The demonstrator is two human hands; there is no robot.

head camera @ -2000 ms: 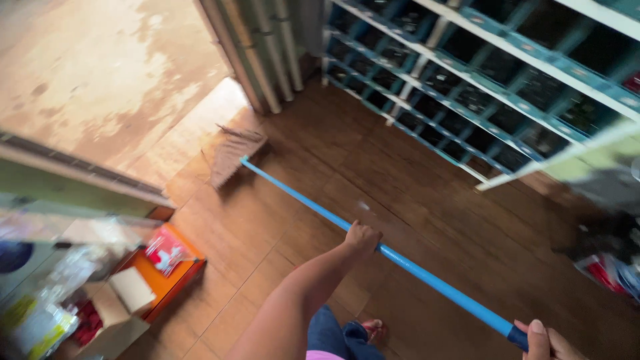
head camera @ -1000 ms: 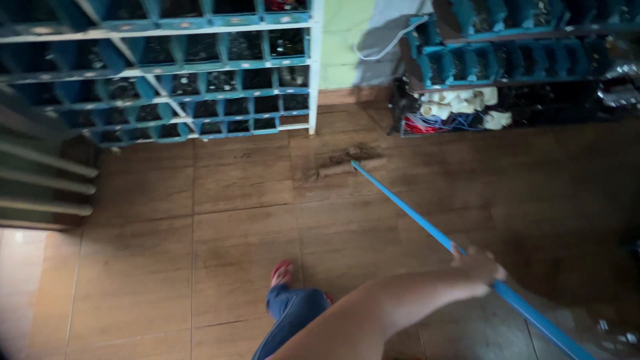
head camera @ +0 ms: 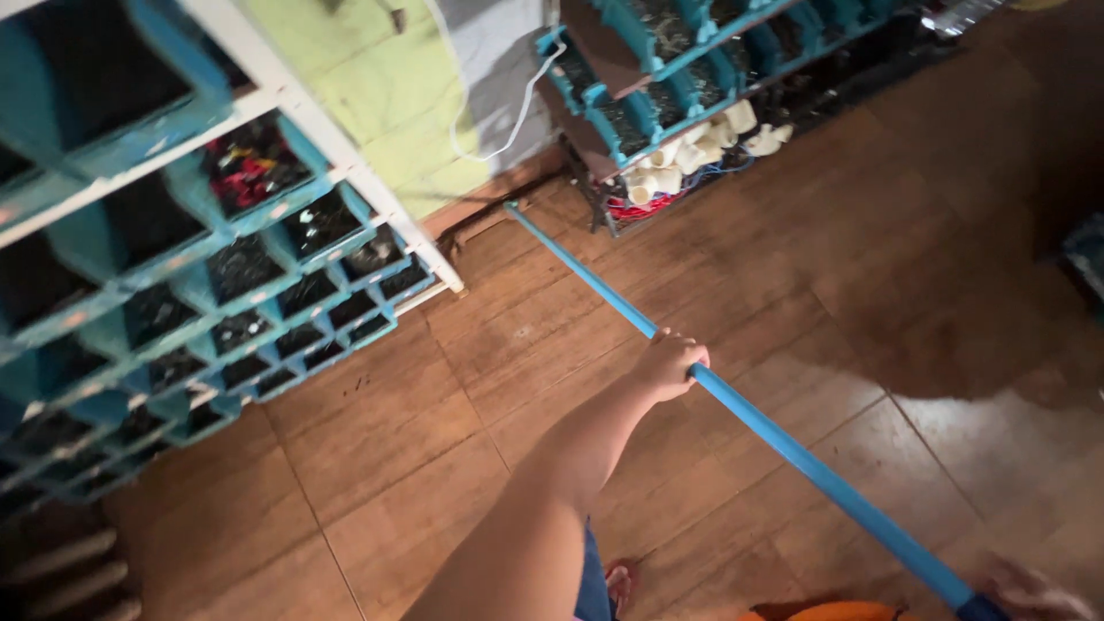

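Observation:
A broom with a light blue pole (head camera: 802, 461) slants from the lower right up to the foot of the wall. My left hand (head camera: 674, 364) is closed around the pole near its middle. My right hand (head camera: 1035, 593), blurred and cut by the lower edge, is beside the pole's dark blue end grip; its fingers cannot be made out. The broom's head (head camera: 492, 222) lies low against the skirting, between the white rack and the dark shelf, and is hard to make out.
At the left, a white rack (head camera: 345, 159) holds blue bins. Further right, a low shelf (head camera: 595, 151) carries more bins, with white plastic fittings (head camera: 690, 155) beneath. A white cable (head camera: 517, 129) hangs on the wall. An orange object (head camera: 837, 612) shows at the bottom edge, near my foot (head camera: 619, 582).
The broom's head has gone from the doorway side to the open floor before the racks, then to the wall's foot. The view has turned a lot. My left hand stays on the pole.

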